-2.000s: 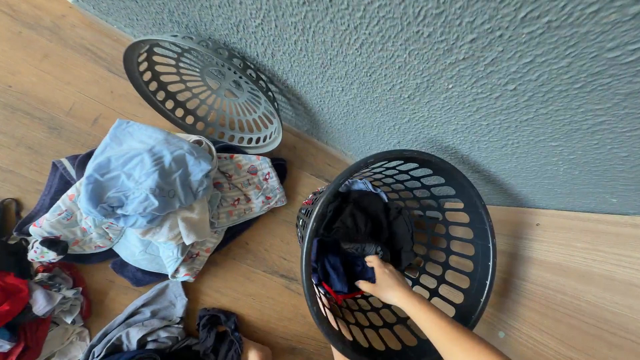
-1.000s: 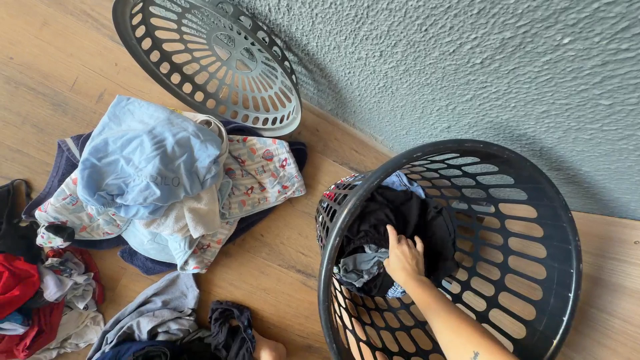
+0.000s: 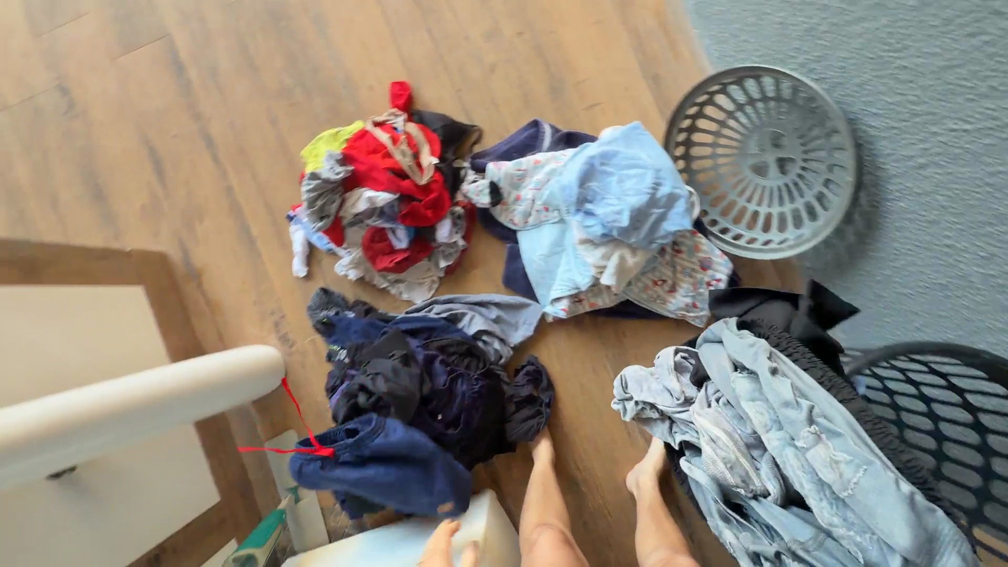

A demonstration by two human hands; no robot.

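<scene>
The fingers of my left hand (image 3: 449,545) show at the bottom edge, apart and with nothing between them, just below a navy garment (image 3: 382,465) with a red drawstring. That garment is over the near side of a pile of dark clothes (image 3: 417,378); whether it rests there fully I cannot tell. My right hand is out of view. Beyond are a red and multicoloured pile (image 3: 402,189) and a pile of light blue and patterned clothes (image 3: 622,197). Light denim and other pale clothes (image 3: 819,449) form a heap at the lower right, beside the black laundry basket (image 3: 945,402).
A grey slotted lid (image 3: 764,161) leans near the textured wall (image 3: 929,181). My bare legs and feet (image 3: 547,512) stand between the dark pile and the denim. On the left are a white rail or tube (image 3: 142,409), a wood-framed panel (image 3: 165,315) and a green-handled object (image 3: 256,543).
The view has swung far to the left. My right hand, among dark clothes in the basket before, has left the view. My left fingers and the navy garment with the red drawstring now show.
</scene>
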